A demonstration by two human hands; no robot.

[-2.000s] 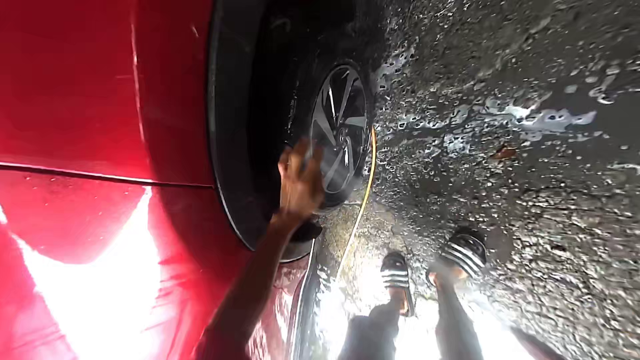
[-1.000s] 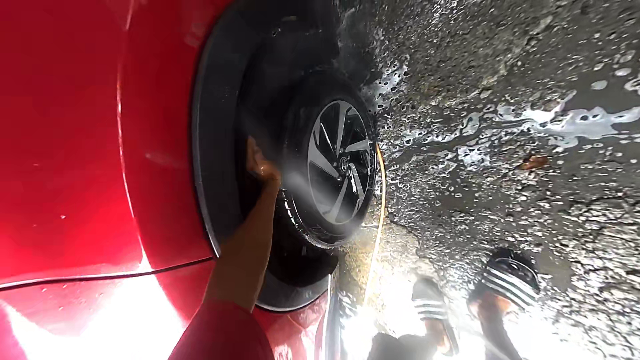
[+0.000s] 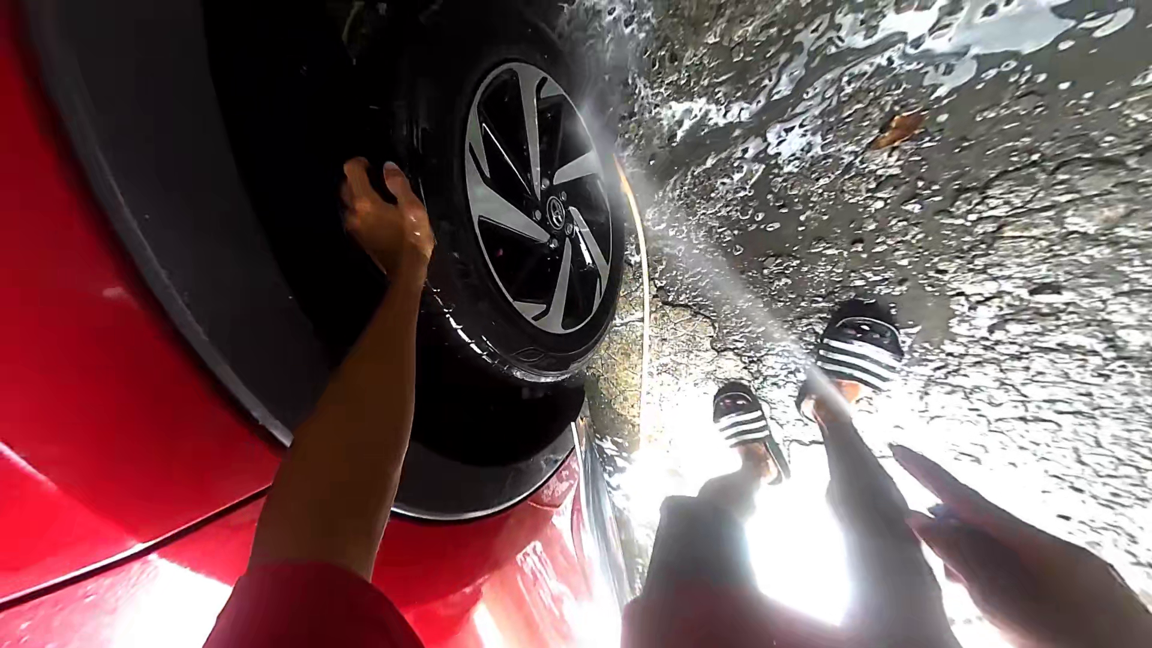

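My left hand (image 3: 387, 216) reaches into the dark wheel arch beside the tread of the tyre (image 3: 504, 346), its fingers apart and nothing seen in them. The tyre is wet and carries a black and silver alloy wheel (image 3: 555, 213). At the lower right, my right hand (image 3: 1008, 549) is in view with one finger stretched out; whether it holds something is not clear. A water spray (image 3: 729, 283) crosses from near my feet toward the wheel's ground side.
A red car body panel (image 3: 117, 405) and black arch trim (image 3: 180, 261) lie at left. A thin yellow hose (image 3: 644, 306) runs along the wet ground. My feet wear black slides (image 3: 859, 351) with white stripes. A brown leaf (image 3: 898, 130) lies on the ground.
The view has come closer to the wheel. My right hand has come into view at the lower right. My left hand remains by the tyre, inside the arch.
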